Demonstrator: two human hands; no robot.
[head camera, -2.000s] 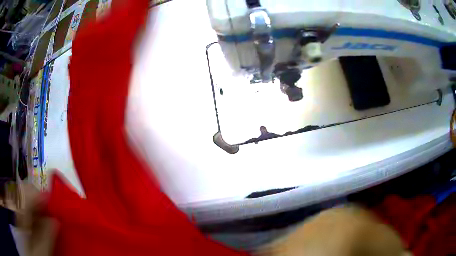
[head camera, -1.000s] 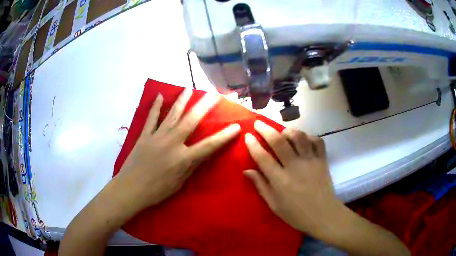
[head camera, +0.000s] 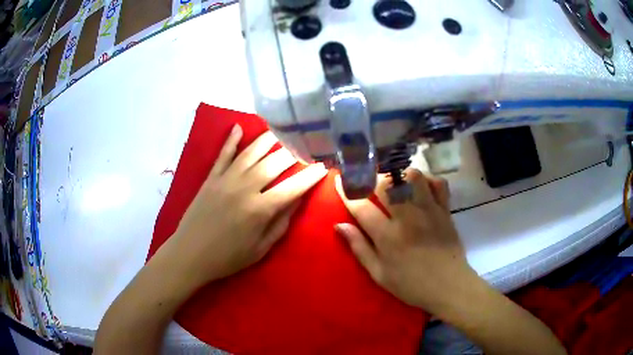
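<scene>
A red garment panel (head camera: 298, 277) lies flat on the white table under the head of the sewing machine (head camera: 416, 62) and reaches past the table's front edge. My left hand (head camera: 243, 194) lies flat on the panel left of the needle area, fingers spread. My right hand (head camera: 409, 243) presses on the panel at the right, its fingertips partly behind the silver loop (head camera: 352, 139) and the tension assembly (head camera: 399, 177). The presser foot and needle are hidden behind the machine head and my fingers.
A black smartphone (head camera: 508, 156) lies on the machine bed at the right. Red cloth (head camera: 576, 312) lies below the table edge at the lower right. Printed tape (head camera: 35, 208) runs along the table's left edge. Loose threads lie on the table at the left.
Two seconds ago the panel was held up blurred at the left; now it lies under the machine head. Since one second ago the machine head appears lower in view, covering more of my right fingertips.
</scene>
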